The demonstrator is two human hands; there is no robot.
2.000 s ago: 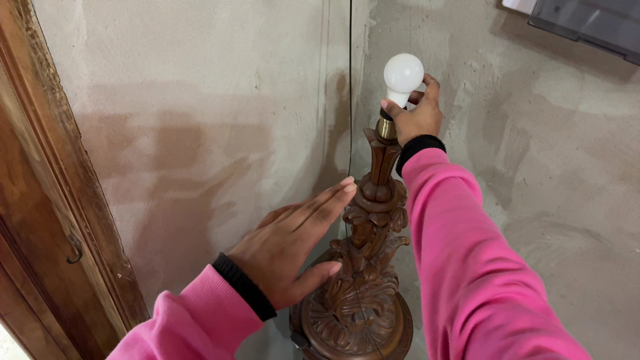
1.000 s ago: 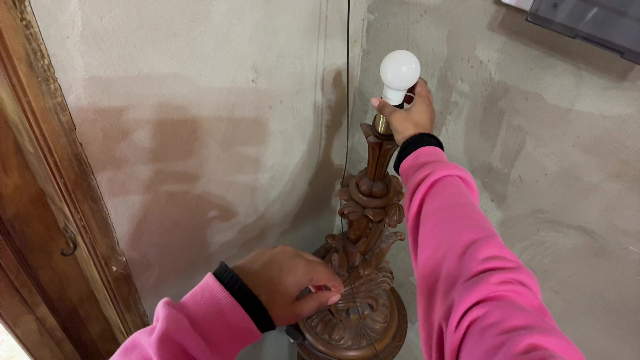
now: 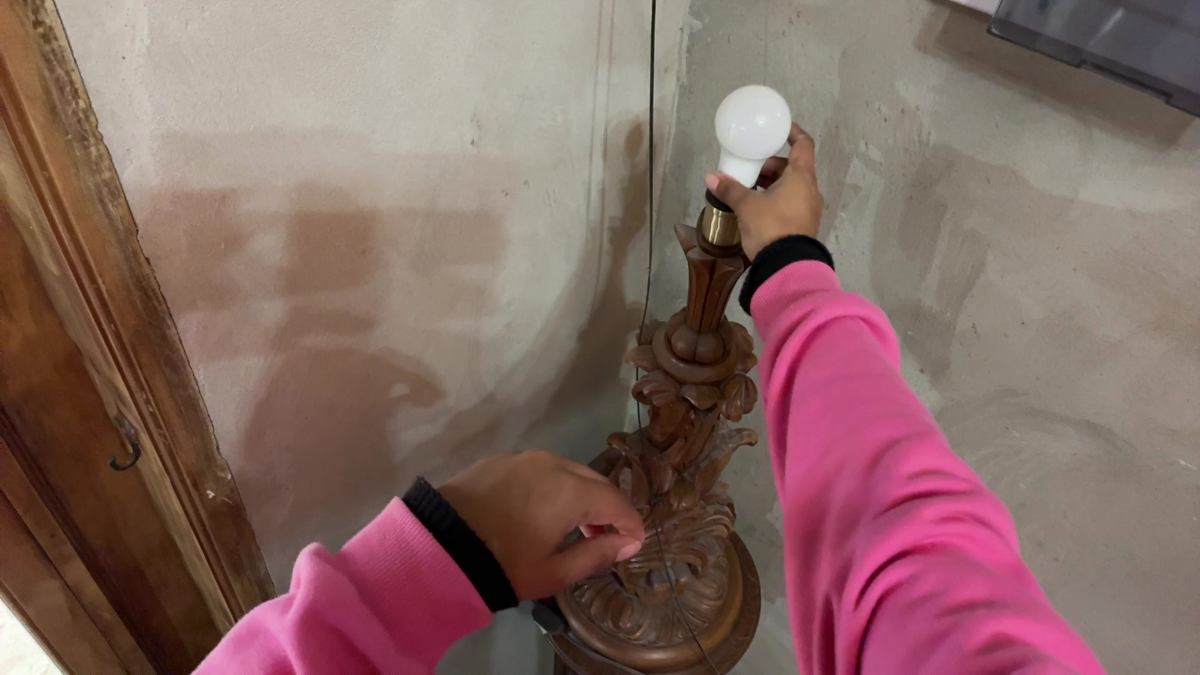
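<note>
A carved wooden lamp base (image 3: 698, 356) stands upright in the corner, with a brass-coloured socket (image 3: 720, 228) at its top. A white light bulb (image 3: 753, 124) sits above the socket, tilted a little, and the fingers and thumb of my right hand (image 3: 778, 197) grip its neck. My left hand (image 3: 553, 525) is beside the lower carving, its fingers curled and thumb and fingertips close together. Whether anything thin lies between them I cannot tell. A thin dark cord (image 3: 650, 187) runs down the wall and past the lamp's carving.
A wooden door frame (image 3: 141, 328) with a small metal hook (image 3: 125, 445) is at the left. Plastered walls meet behind the lamp. A grey translucent box or cover (image 3: 1106, 42) juts in at the upper right. A small dark object (image 3: 547, 617) lies at the lamp's foot.
My left hand has come down from beside the middle of the lamp, and its extended fingers have curled in. My right hand stays at the bulb's neck.
</note>
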